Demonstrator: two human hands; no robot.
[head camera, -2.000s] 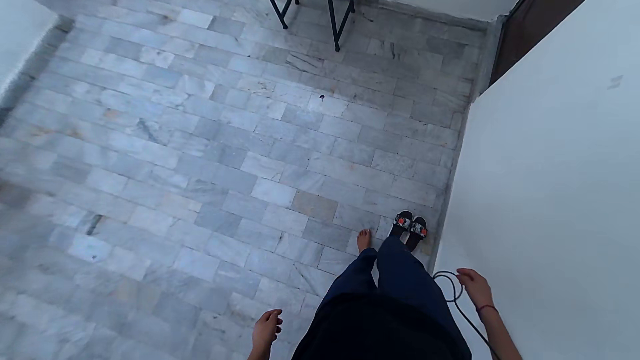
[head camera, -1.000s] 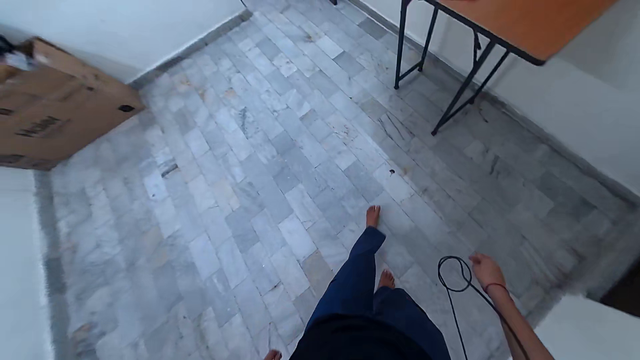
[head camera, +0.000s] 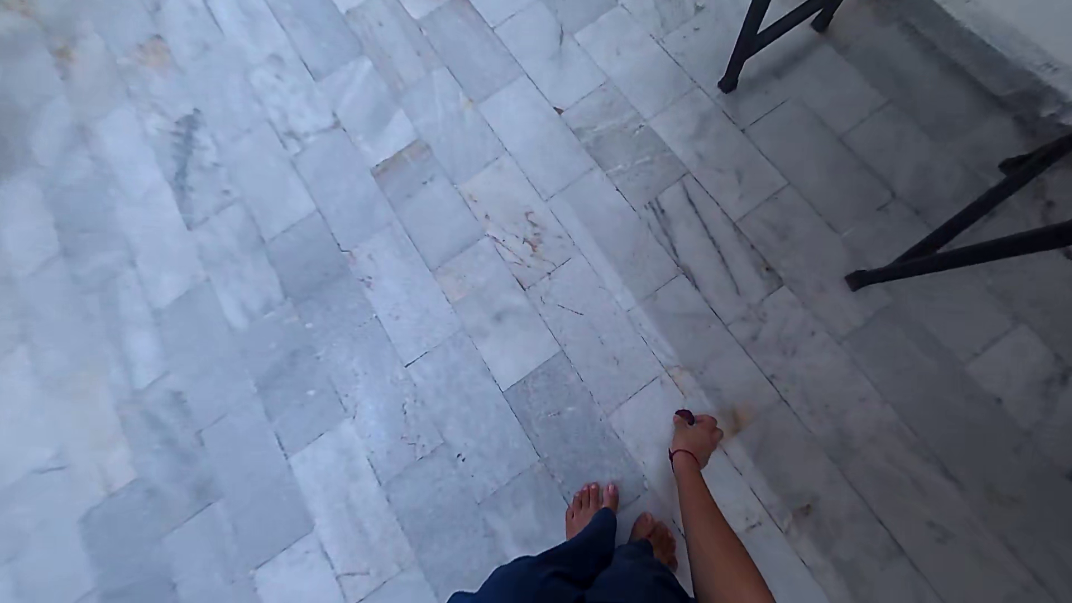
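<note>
Low over the marble-tiled floor (head camera: 502, 335), just ahead of my feet, my right hand (head camera: 697, 437) has its fingers closed on a small dark object (head camera: 685, 415). What the object is cannot be told. A thin red bracelet (head camera: 684, 455) circles that wrist. My bare feet (head camera: 591, 507) stand on the tiles to the left of the hand, below dark blue trousers (head camera: 578, 565). My left hand is out of view, and no black cable shows in this frame.
Dark metal table legs (head camera: 938, 247) stand on the floor at the right, with another leg (head camera: 741, 54) near the top. Part of a white wall (head camera: 1017, 38) rises at the upper right corner.
My right hand, beside a looped black cable in the earlier frames, is now low by the floor on a small dark object. The view has moved closer to the floor.
</note>
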